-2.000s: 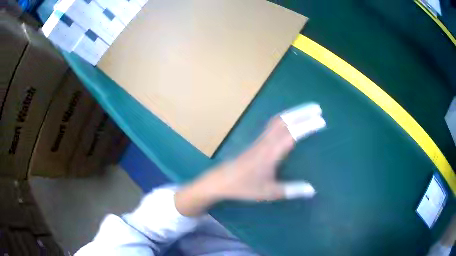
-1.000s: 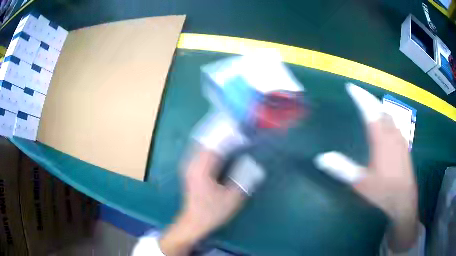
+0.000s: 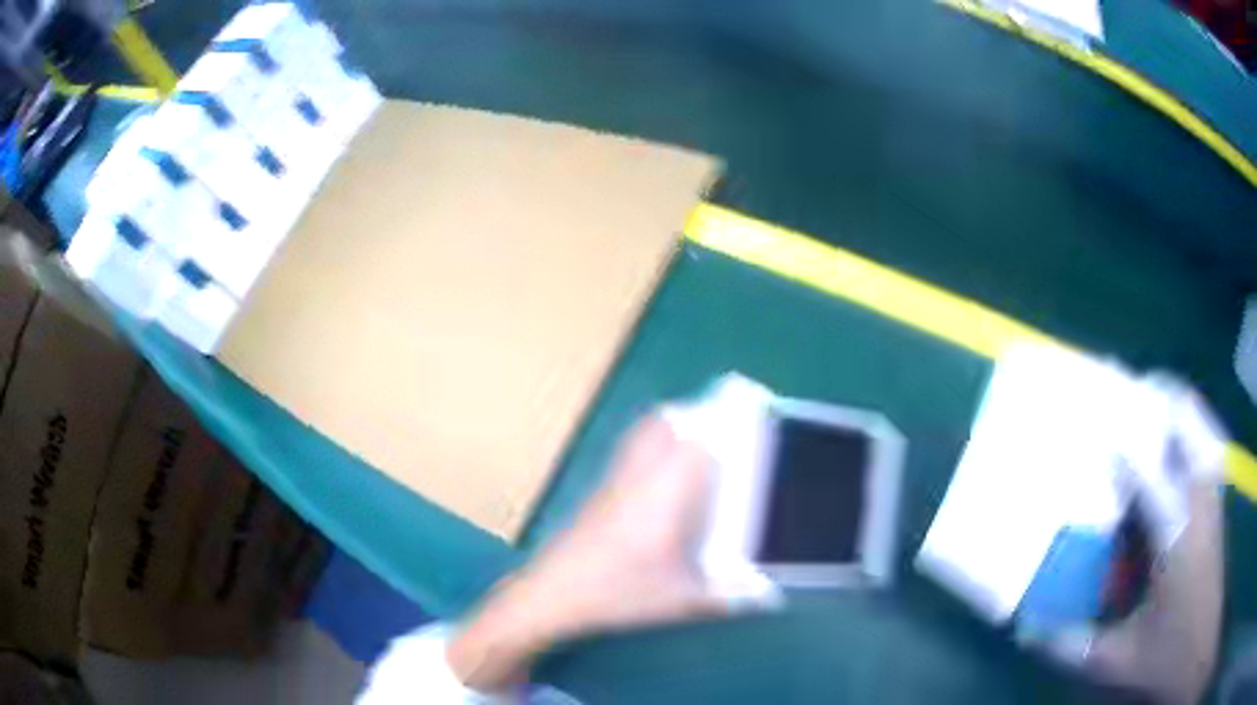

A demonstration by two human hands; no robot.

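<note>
My left hand (image 3: 641, 517), with white finger cots, grips the left side of a gift box base (image 3: 816, 499). The base has a white rim and a black inside, open side up, over the green mat. My right hand (image 3: 1172, 592) is at the lower right, blurred, and holds the box lid (image 3: 1013, 475). The lid is white with a blue part and a dark red patch partly hidden by the fingers. Base and lid are apart. I cannot see a booklet in the base.
A tan cardboard sheet (image 3: 469, 289) lies left of centre. Finished boxes (image 3: 228, 165) stand in rows at the far left. A yellow line (image 3: 855, 282) crosses the mat (image 3: 882, 165). Brown shipping cartons (image 3: 90, 510) are at lower left, below the table edge.
One second ago the right hand was empty and the left held a blurred box with a red picture. Now the base and lid are apart, one in each hand. The view has also turned.
</note>
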